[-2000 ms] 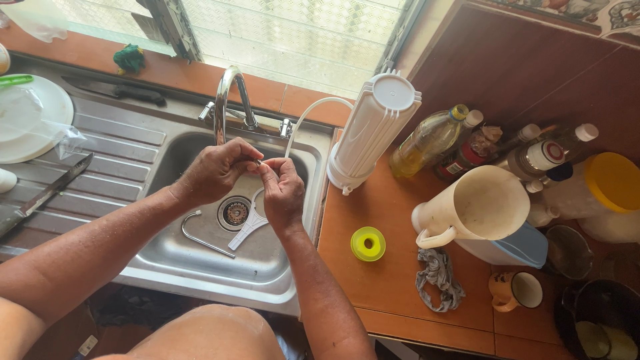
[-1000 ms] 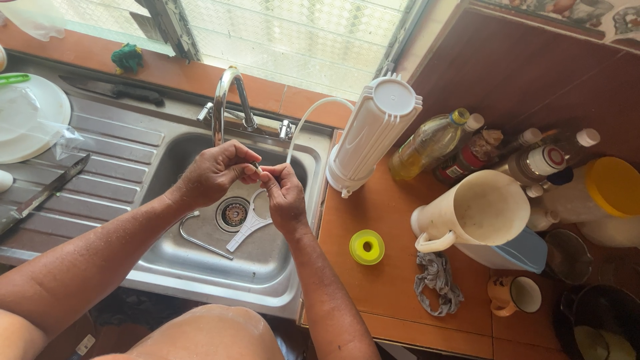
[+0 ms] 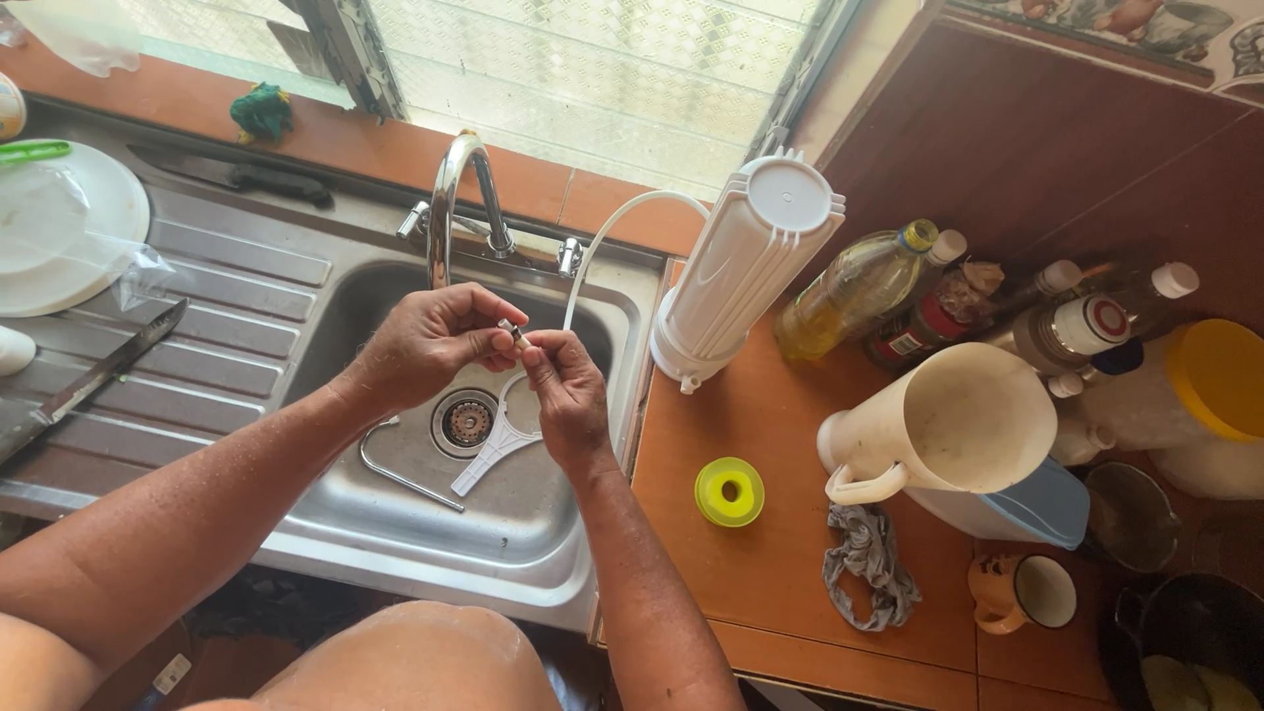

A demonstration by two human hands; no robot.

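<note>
Above the steel sink (image 3: 533, 538), my left hand (image 3: 430, 341) and my right hand (image 3: 568, 395) meet, pinching a small metal and white fitting (image 3: 514, 334) between their fingertips; its exact kind is too small to tell. Beneath my hands in the basin lie a white plastic ring-shaped wrench (image 3: 494, 444) and a thin bent metal tube (image 3: 410, 482), on either side of the drain strainer (image 3: 465, 423). Behind them rises the chrome faucet (image 3: 454, 197). A white water filter housing (image 3: 750, 267) stands on the counter to the right, with a white hose (image 3: 617, 212) curving toward the sink.
A yellow-green roll (image 3: 730, 492), a grey rag (image 3: 869, 568), a plastic pitcher (image 3: 889, 434) and a mug (image 3: 1007, 592) sit on the right counter (image 3: 790, 612). Bottles (image 3: 849, 291) line the wall. Two knives (image 3: 109, 365) and white plates (image 3: 79, 227) rest on the left drainboard.
Both hands stay together over the sink, with small finger movements. The fitting between the fingertips shows more plainly now.
</note>
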